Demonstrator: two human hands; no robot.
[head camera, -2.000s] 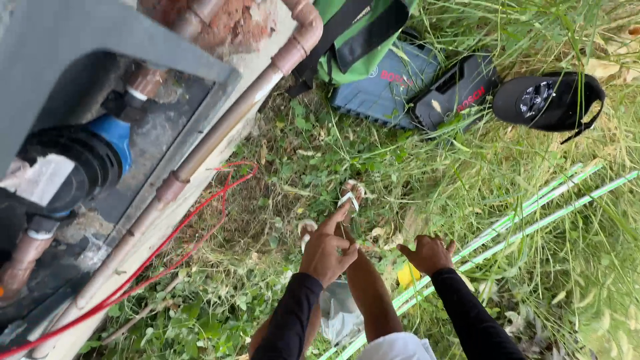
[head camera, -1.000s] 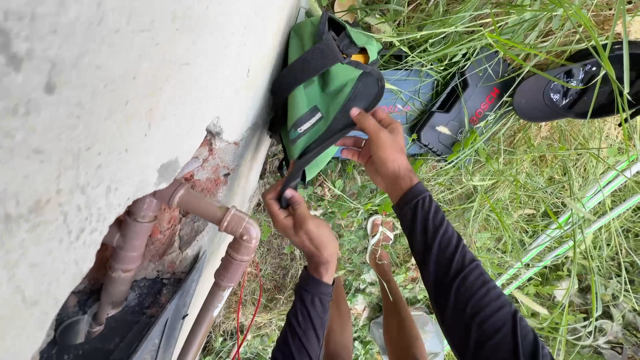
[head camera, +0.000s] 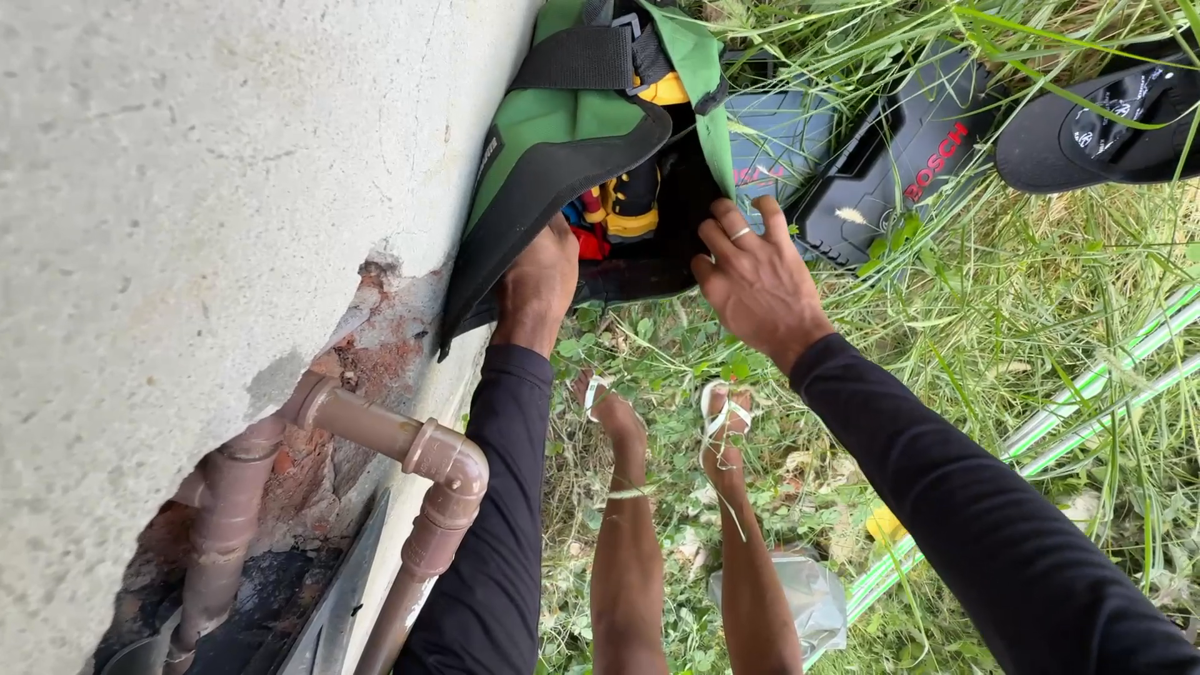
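A green and black fabric tool bag (head camera: 562, 122) leans against the wall, its mouth spread wide. My left hand (head camera: 537, 281) reaches inside under the black-edged flap; its fingertips are hidden, so what it touches does not show. Beside it in the bag are a yellow and black tool (head camera: 634, 206) and a red item (head camera: 591, 244). My right hand (head camera: 757, 272) is at the bag's right edge, its fingertips on the green fabric rim, the thumb bent toward the opening. More yellow shows near the bag's black strap (head camera: 577, 61).
Brown PVC pipes (head camera: 445, 478) run out of a broken hole in the concrete wall (head camera: 187, 187). On the grass lie a blue Bosch case (head camera: 773, 141), a black Bosch case (head camera: 900, 159), a black cap (head camera: 1092, 127), green-white strips (head camera: 1078, 403) and a clear plastic bag (head camera: 806, 600).
My left hand has gone from the flap's edge into the bag. The flap, held by both hands a second ago, is now lifted aside and the contents show. My right hand has moved to the right rim.
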